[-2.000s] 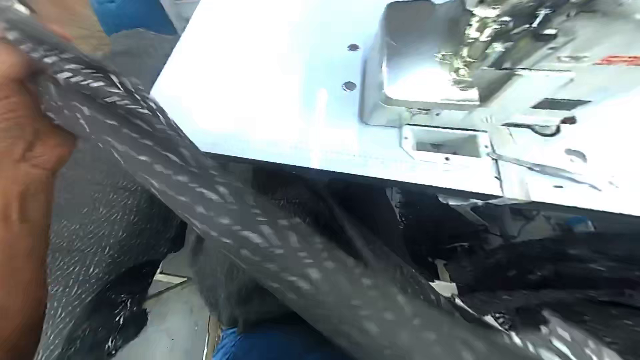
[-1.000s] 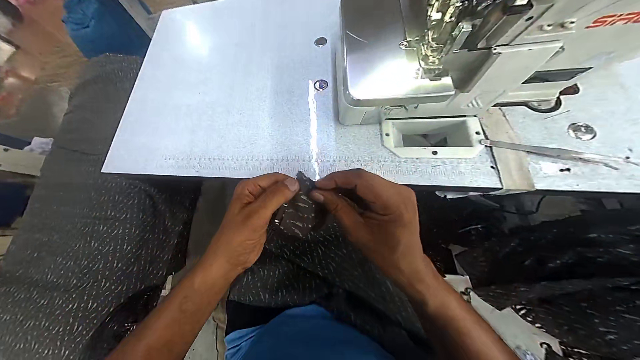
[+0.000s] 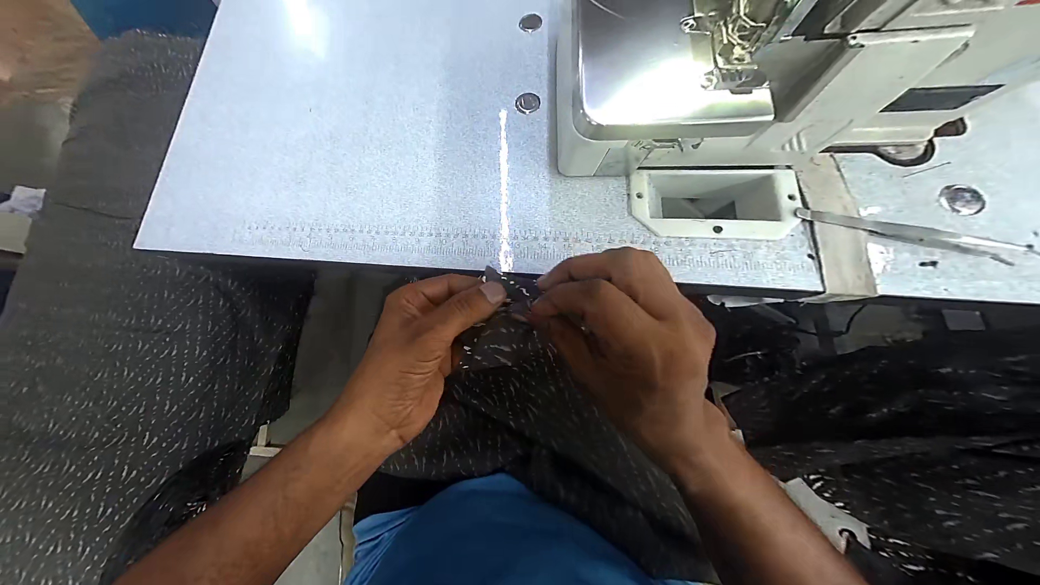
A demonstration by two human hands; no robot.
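Dark fabric with small white flecks [image 3: 496, 345] hangs from my fingers at the front edge of the sewing table [image 3: 366, 146]. My left hand [image 3: 431, 341] pinches its upper edge between thumb and index finger. Close beside it, my right hand [image 3: 634, 341] grips the same edge with its fingertips. The rest of the cloth falls over my lap, its lower part partly hidden by my hands and forearms. An industrial sewing machine [image 3: 674, 106], its needle area lit, stands on the table beyond my right hand.
A white rectangular chute [image 3: 715, 207] is set at the table's front edge. Metal tweezers [image 3: 910, 231] lie to its right. More flecked dark fabric [image 3: 122, 366] drapes at the left, and another dark heap [image 3: 910, 406] lies at the right below the table.
Two seconds ago a hand at the left held up a long stretch of the fabric. Since one second ago both hands have stayed together on its edge; the right fingers have shifted slightly.
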